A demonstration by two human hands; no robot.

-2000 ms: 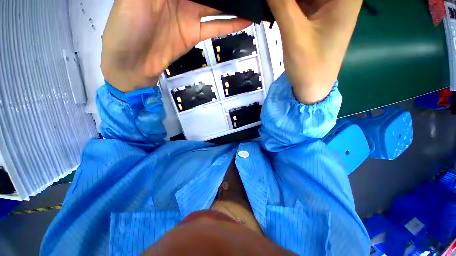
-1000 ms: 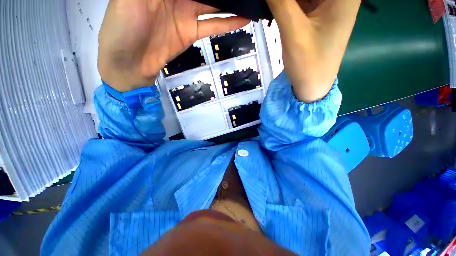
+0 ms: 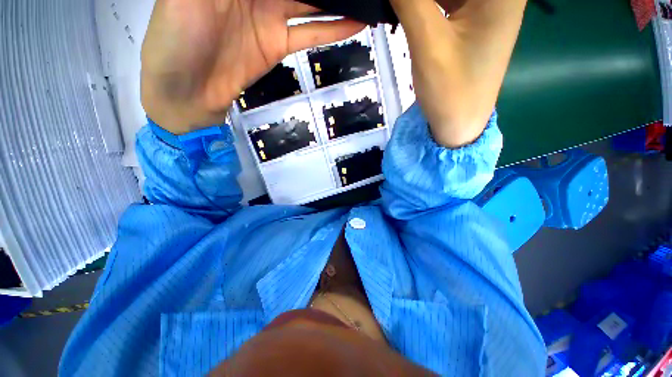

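My left hand [image 3: 214,59], bare with a blue band at the wrist, and my right hand [image 3: 457,59], also bare, are raised at the top edge, partly cut off. A dark circuit board [image 3: 359,9] is held between them; its upper part is out of the picture. My left thumb lies along its lower edge. The right fingertips are not clearly visible. Below the hands is a white compartment tray [image 3: 298,181] with dark, gold-spotted boards [image 3: 282,138] in its pockets. The bottom left pocket is empty.
Stacked white trays [image 3: 63,147] stand at the far left. White sheets or trays [image 3: 125,44] lie beside the working tray. A green mat [image 3: 582,81] covers the bench at right. Blue stools [image 3: 575,193] and darker blue bins [image 3: 597,316] are on the grey floor at right.
Both hands and the held board have shifted slightly up and to the left. The hold looks the same, and the boards in the tray have not moved.
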